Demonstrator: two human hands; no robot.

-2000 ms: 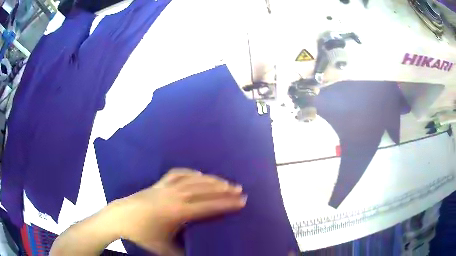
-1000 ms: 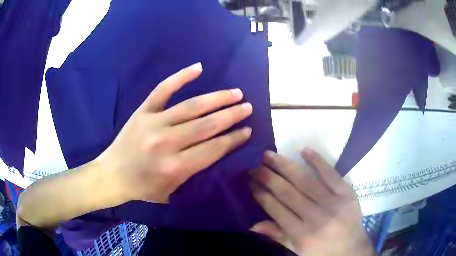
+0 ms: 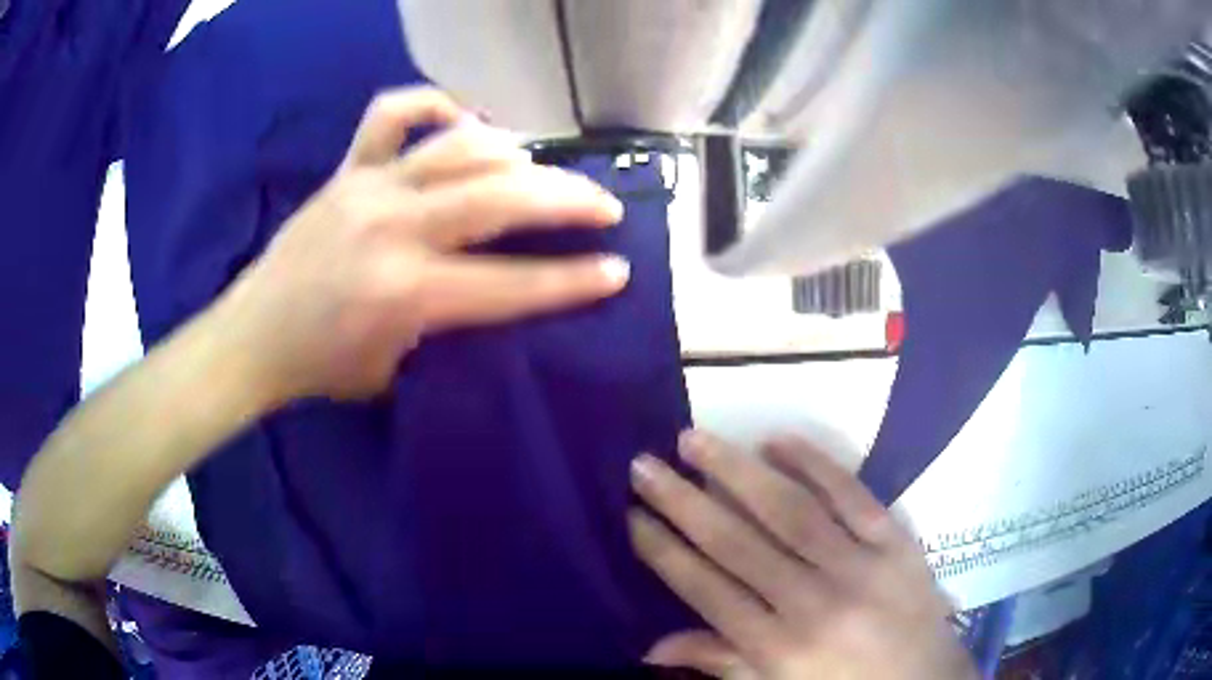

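Observation:
A dark purple-blue cut panel [image 3: 532, 399] lies on the white machine table and runs over its front edge. Its right edge passes under the machine at the presser foot area [image 3: 638, 170], mostly hidden by the pale machine head [image 3: 824, 120]. My left hand [image 3: 425, 253] lies on the panel left of the foot, fingers bent and spread, pressing the cloth. My right hand [image 3: 798, 558] lies at the panel's right edge nearer the table front, fingertips on the cloth. Whether its thumb pinches the edge is unclear.
A pointed purple piece [image 3: 970, 306] lies right of the needle area, beside a red mark [image 3: 895, 330]. More purple cloth [image 3: 47, 239] lies at the far left. A printed ruler [image 3: 1063, 511] runs along the curved front edge. Basket mesh [image 3: 312, 662] shows below.
The view has moved closer to the machine head, which now covers the upper middle. My left hand has moved forward toward the foot with fingers more bent. My right hand stays at the panel's edge.

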